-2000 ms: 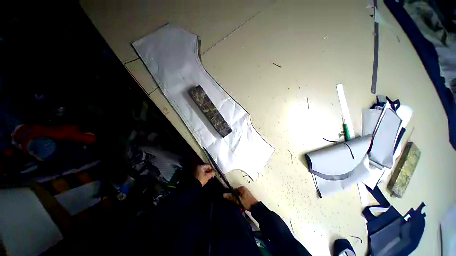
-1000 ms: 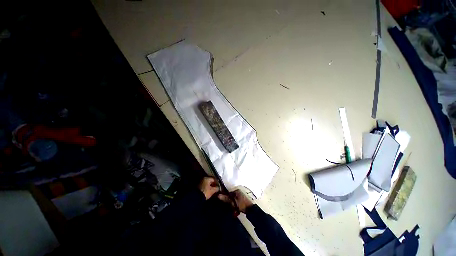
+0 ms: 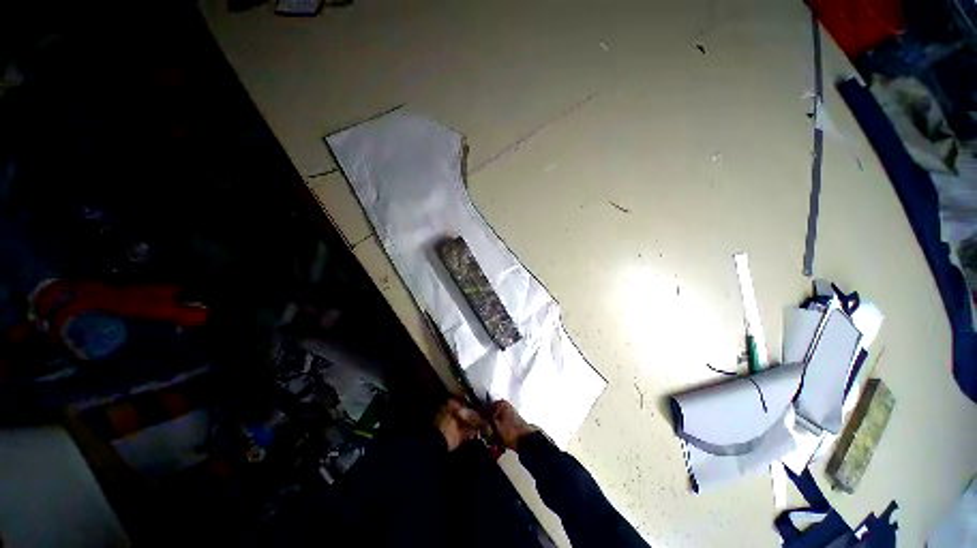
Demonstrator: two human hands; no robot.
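A long garment panel (image 3: 412, 182) with a white creased top and thin dark edge lies along the table's left edge. A dark mottled bar weight (image 3: 479, 292) rests on it. My right hand (image 3: 509, 426) is closed around the red-handled shears (image 3: 495, 451) at the panel's near end; the blades are mostly hidden. My left hand (image 3: 459, 425) is beside it at the panel's near left edge, fingers curled; what it holds is too small and dark to tell. A narrow dark strip (image 3: 446, 345) runs along the panel's left edge down to my hands.
Right on the table (image 3: 600, 64) are a rolled pale bundle (image 3: 739, 407), a white strip (image 3: 749, 294) with a green item (image 3: 753, 354), a yellowish-green bar (image 3: 861, 437) and navy pieces (image 3: 836, 530). A grey strip (image 3: 813, 203) lies farther back. Dark clutter fills the left side.
The view has shifted, so the table things appear lower. My hands are now closer together at the panel's near end, with the right hand still on the shears. The weight stays on the panel.
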